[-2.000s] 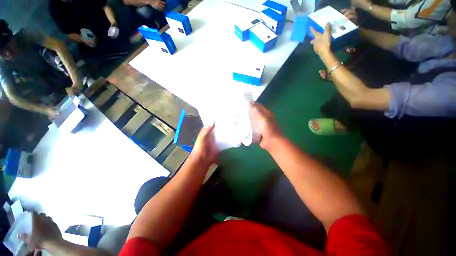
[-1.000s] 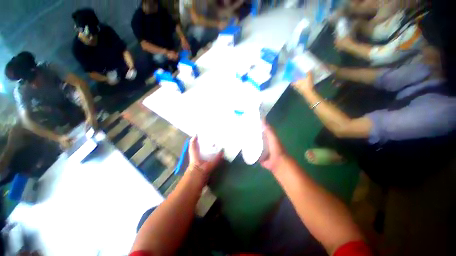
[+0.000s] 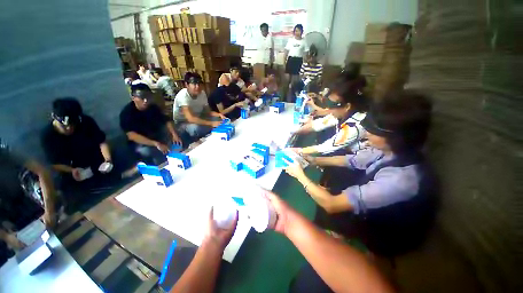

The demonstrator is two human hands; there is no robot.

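My left hand [image 3: 217, 233] holds a white rounded piece [image 3: 225, 216] at the lower centre, over the near end of the white table. My right hand [image 3: 277, 213] holds a white oval piece [image 3: 261, 213] just to its right, by its right side. The two pieces are close together; whether they touch is too washed out to tell. Their surface details are lost in glare. A small blue patch shows just beyond them, on or near a white carton on the table that is mostly hidden by the pieces.
Blue-and-white cartons [image 3: 250, 162] stand on the long white table [image 3: 198, 171]. A dark and blue open carton [image 3: 172, 264] is at lower left by the wooden pallet [image 3: 103, 246]. A person's hand [image 3: 296, 169] holds a carton at right. People sit along both sides. Stacked brown cartons [image 3: 192, 46] stand behind.
The view has tilted up, showing the far end of the room and more people. Both hands still hold white pieces, and these now show lower in the picture.
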